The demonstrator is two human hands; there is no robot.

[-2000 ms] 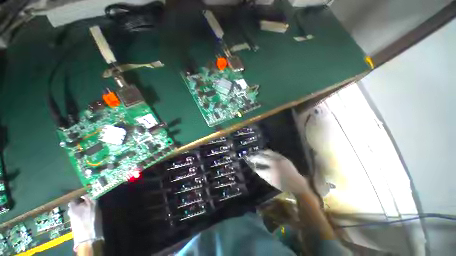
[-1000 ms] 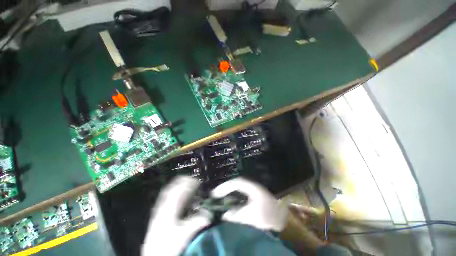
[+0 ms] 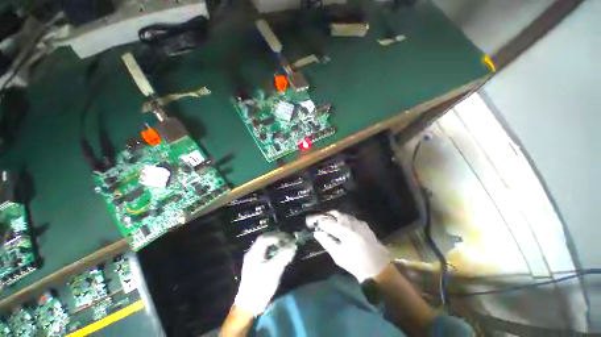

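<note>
My left hand (image 3: 267, 266) and my right hand (image 3: 349, 243), both in white gloves, meet above a black slotted tray (image 3: 191, 289) in front of me. A small dark greenish thing (image 3: 302, 238), perhaps a board edge, shows between the fingers of both hands; it is too small and blurred to name surely. The tray holds several boards on edge, seen as thin pale lines. A green circuit board (image 3: 161, 187) lies on the green shelf at the left. A second circuit board (image 3: 286, 122) lies further right, with a red light lit at its front edge.
The shelf's wooden edge (image 3: 369, 131) runs between the boards and the tray. Pale sticks and black leads lie behind the boards, with a coiled black cable (image 3: 174, 36) at the back. Another board (image 3: 13, 243) is at the far left. More boards (image 3: 89, 287) are on a lower level. Cables hang at the right.
My hands have moved slightly up and apart from their blurred position low over the tray. The red light now shows on the right board; two seconds ago one showed on the left board.
</note>
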